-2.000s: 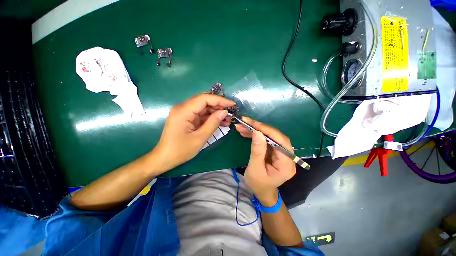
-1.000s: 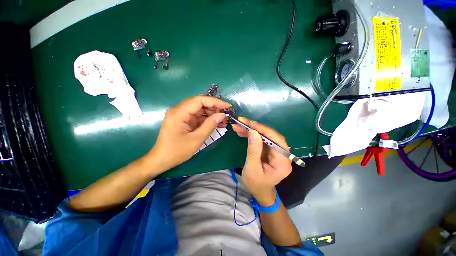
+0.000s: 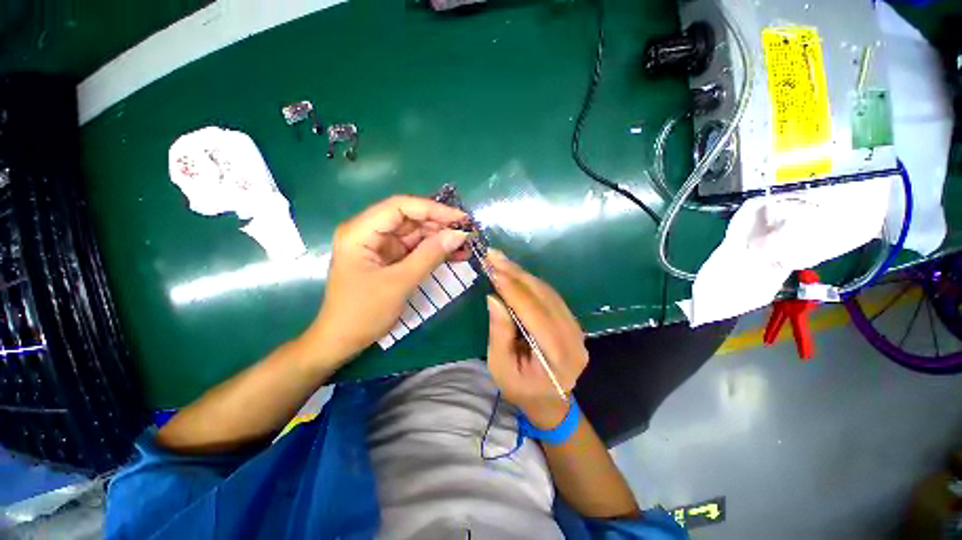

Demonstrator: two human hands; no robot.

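My left hand (image 3: 385, 264) pinches a small dark electronic assembly (image 3: 465, 226) between thumb and fingertips, partly hidden by the fingers. My right hand (image 3: 536, 343) holds thin silver tweezers (image 3: 530, 335), with their tips at the assembly. Another small assembly (image 3: 447, 194) lies on the bench just beyond my left fingertips. Two more small assemblies, one (image 3: 299, 111) and another (image 3: 342, 135), lie at the upper left. A white strip sheet with dark lines (image 3: 427, 303) lies under and beside my left hand.
A crumpled white wipe (image 3: 227, 174) lies left on the green bench (image 3: 443, 95). Black trays (image 3: 47, 285) stand at far left. A grey controller (image 3: 738, 105) with clear hose, a black cable (image 3: 580, 137), a white cloth (image 3: 775, 237) and a red clamp (image 3: 793, 316) are at right.
The tweezers and my right hand have turned steeper and moved slightly left. My left hand has shifted slightly left, and more of the strip sheet shows. The view has shifted a little.
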